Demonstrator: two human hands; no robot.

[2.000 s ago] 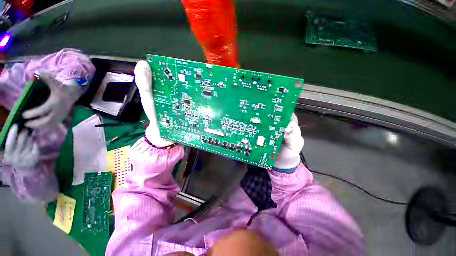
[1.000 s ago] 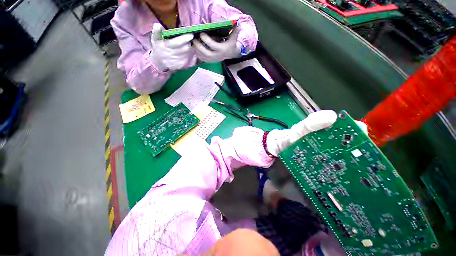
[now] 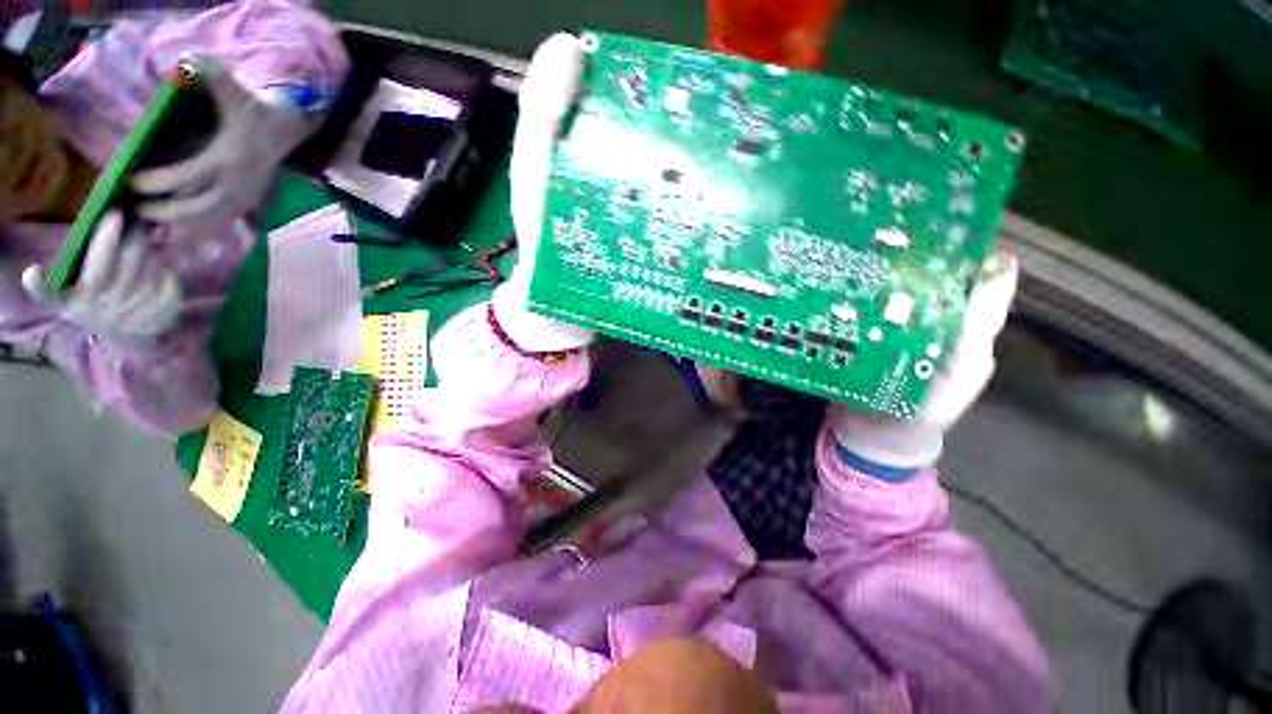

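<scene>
A large green circuit board (image 3: 781, 230) is held up in front of me, its flatter face with small silver pads and a row of dark parts towards me. A bright glare lies on its upper left. My left hand (image 3: 537, 181), in a white glove, grips its left edge. My right hand (image 3: 970, 349), in a white glove with a blue band at the cuff, grips its lower right edge. Fingers behind the board are hidden.
A coworker's gloved hands (image 3: 209, 154) hold another board (image 3: 105, 202) at left. On the green mat (image 3: 300, 565) lie a smaller board (image 3: 321, 453), white paper (image 3: 310, 293), a sticker sheet (image 3: 402, 363), a yellow note (image 3: 226, 466), cutters (image 3: 474, 262). Behind are a black tray (image 3: 467, 168) and conveyor (image 3: 921, 42).
My view turned left to the table and coworker, then back to the board. The board shows both hands on it again, and it sits higher and further right than two seconds ago.
</scene>
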